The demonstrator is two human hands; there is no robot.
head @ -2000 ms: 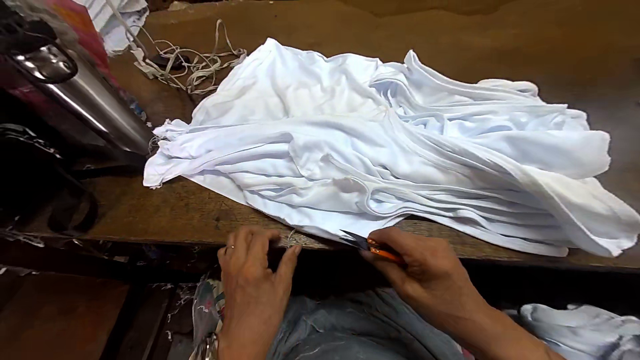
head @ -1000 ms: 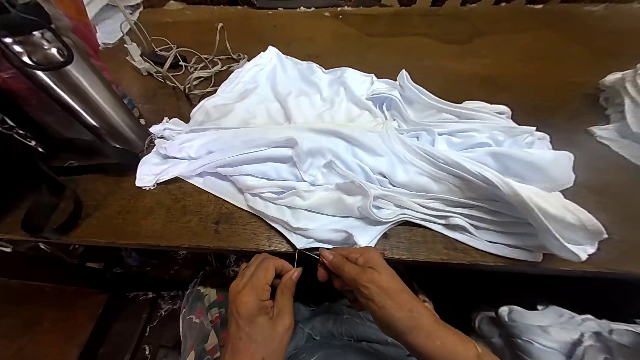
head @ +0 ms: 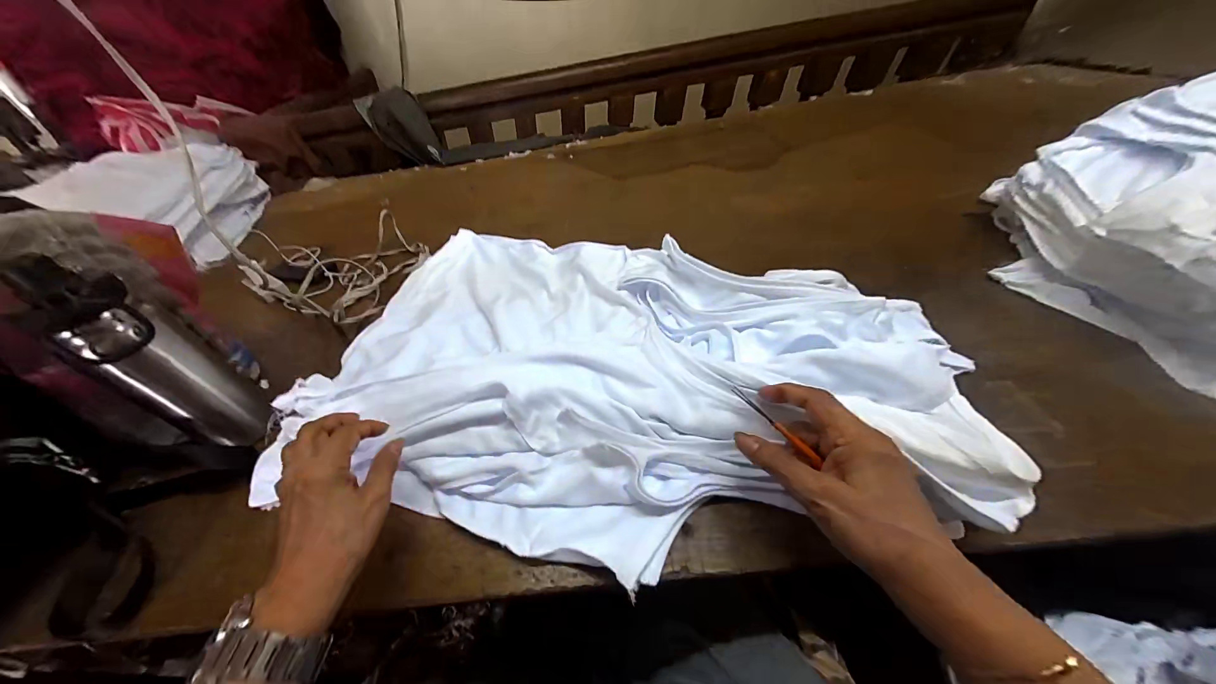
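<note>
A loose pile of white knit garments [head: 570, 380] lies on the wooden table [head: 722, 199], one corner hanging over the front edge. My left hand [head: 332, 494] rests at the pile's left end with its fingers apart; it appears to hold nothing. Over the right part of the pile, my right hand [head: 845, 465] holds small thread snips [head: 796, 442] with an orange handle and a thin metal tip pointing up and left. Whether the fingers of that hand touch the cloth, I cannot tell.
A steel flask [head: 180, 370] stands at the left. Behind it are a tangled pale cord [head: 332, 285] and folded white cloth [head: 204, 190]. More white garments [head: 1130, 209] are stacked at the right. White fabric [head: 1130, 646] lies below the table at lower right.
Both hands have moved from the table's front edge up onto the garments and farther apart. A garment corner now hangs over the edge. The view has shifted to show more of the table's back.
</note>
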